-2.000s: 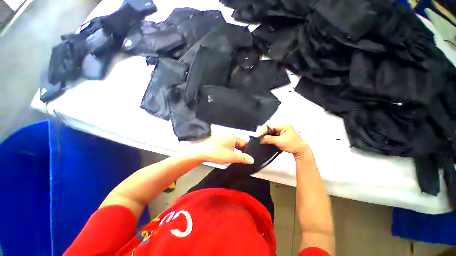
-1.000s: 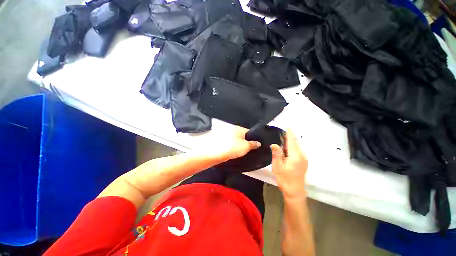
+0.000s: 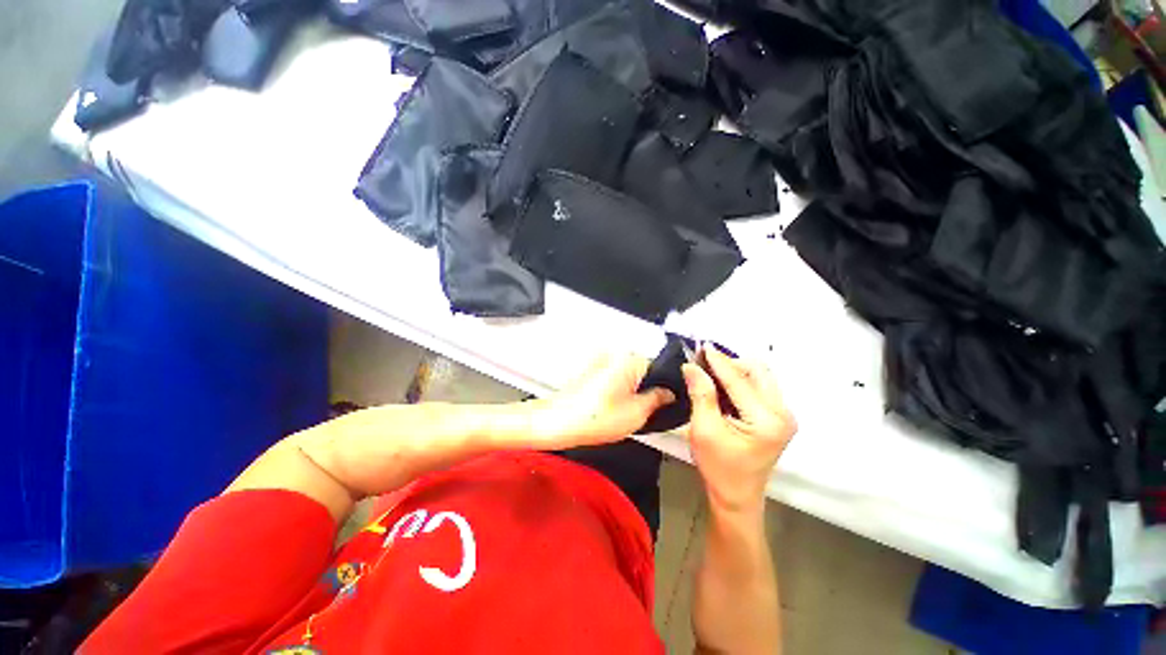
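Observation:
A small black fabric pouch (image 3: 664, 379) is held at the near edge of the white-covered table. My left hand (image 3: 611, 402) grips its left side, thumb on top. My right hand (image 3: 742, 412) pinches its upper right part between thumb and fingers. Something thin at the right fingertips is too small to tell. Much of the pouch is hidden by my fingers. Just beyond my hands lies an overlapping pile of flat finished pouches (image 3: 601, 243); the nearest shows a small pale logo mark. A tall rumpled heap of black unfinished pouches (image 3: 1010, 256) lies on the right.
The white table cover (image 3: 307, 192) has tiny dark bits near the right heap. Padded pouches (image 3: 243, 49) lie at the far left corner. Black strips (image 3: 1045, 512) hang at the right edge. A large blue bin (image 3: 192, 384) stands at the left. More blue shows below the table at right.
The pouch looks smaller and more bunched between my hands. My right hand has gone from open fingers beside it to a pinch. The view has shifted, so the table piles sit higher.

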